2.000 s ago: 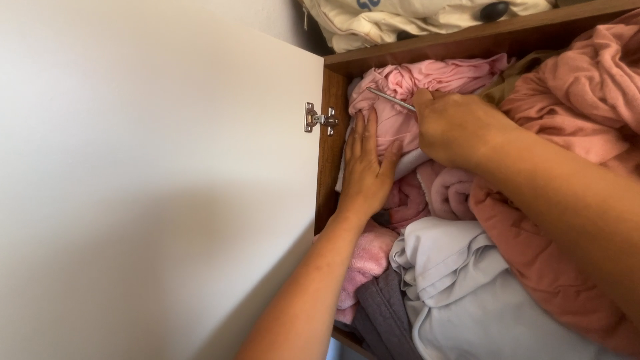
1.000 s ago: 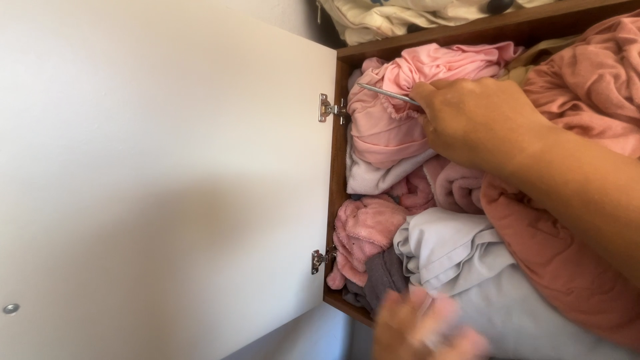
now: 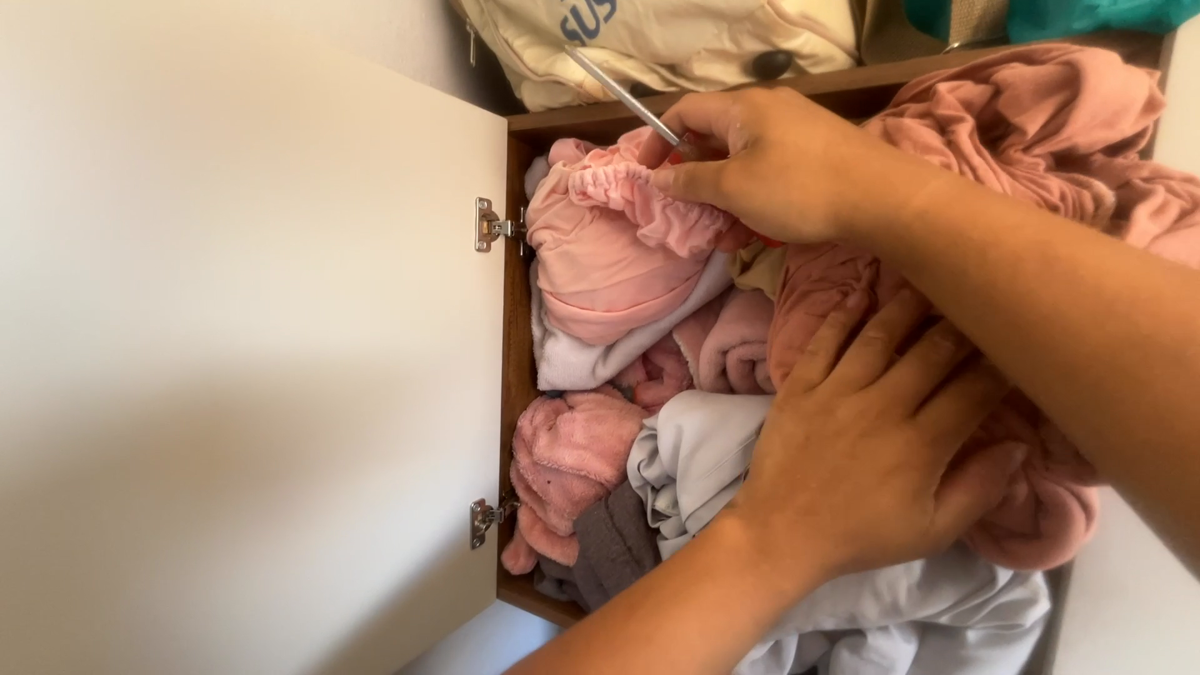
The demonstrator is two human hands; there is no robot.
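Observation:
My right hand (image 3: 764, 164) grips a tool with a thin metal shaft (image 3: 621, 94), perhaps a screwdriver; a bit of red shows under the palm, and the handle is mostly hidden. Beneath it lies a light pink gathered cloth (image 3: 614, 248) on a folded white cloth (image 3: 581, 361). My left hand (image 3: 862, 431) presses, fingers spread, on a salmon-coloured cloth (image 3: 816, 291). Around it are a rolled pink towel (image 3: 736, 342), a pale grey cloth (image 3: 703, 436), a fluffy pink cloth (image 3: 577, 450) and a dark grey cloth (image 3: 614, 544).
A white cabinet door (image 3: 253, 328) stands swung out at the left, on an upper metal hinge (image 3: 487, 225) and a lower one (image 3: 483, 521). The wooden cabinet edge (image 3: 517, 375) borders the cloths. A cream bag (image 3: 675, 42) with writing lies above the top board.
My left hand was on the light pink cloth near the upper hinge, then low and blurred; now it is on the salmon cloth. The metal shaft now points up toward the cream bag.

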